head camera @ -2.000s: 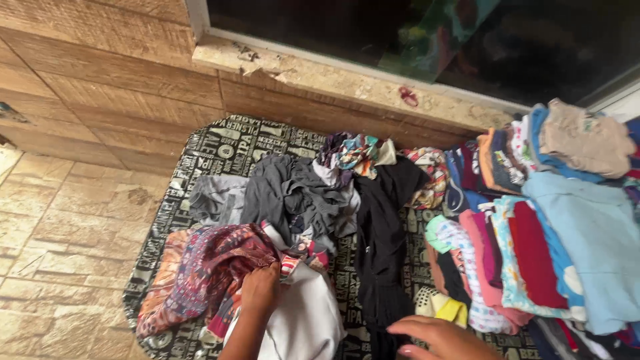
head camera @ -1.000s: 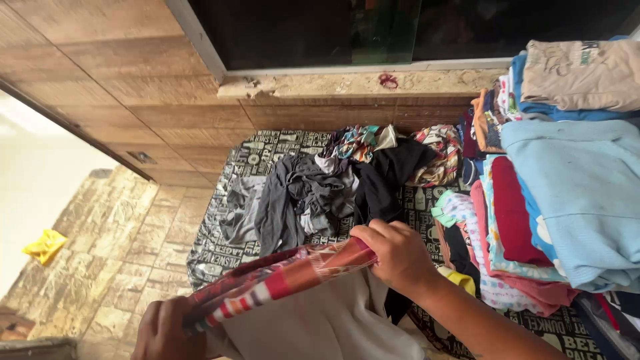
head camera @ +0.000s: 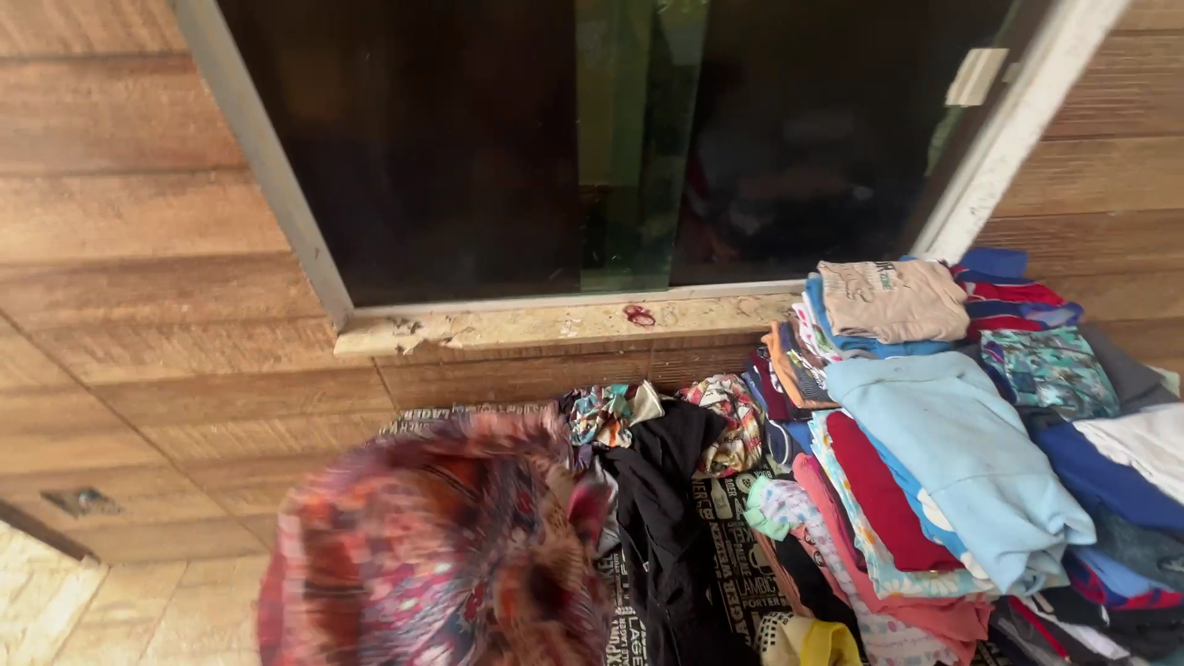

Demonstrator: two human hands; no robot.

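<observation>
A red and orange patterned garment (head camera: 435,546) fills the lower left of the head view, blurred by motion and spread out above the cloth-covered surface. Neither of my hands shows; the garment or the lower frame edge may hide them. Just right of it, a black garment (head camera: 661,527) lies on the black cloth printed with pale lettering (head camera: 731,546). Crumpled multicoloured fabric (head camera: 606,414) and a patterned piece (head camera: 726,421) rest by the wall.
Folded clothes are stacked at the right, with a light blue garment (head camera: 953,453) and a beige one (head camera: 893,301) on top. Behind stands a dark glass window (head camera: 462,157) with a stone sill (head camera: 555,324) holding a small dark red loop (head camera: 638,315). Wood-look tiles (head camera: 139,324) cover the wall.
The patterned garment, held between both hands a second ago, now shows spread out and blurred. Both hands have gone out of sight. The view has tilted up toward the window.
</observation>
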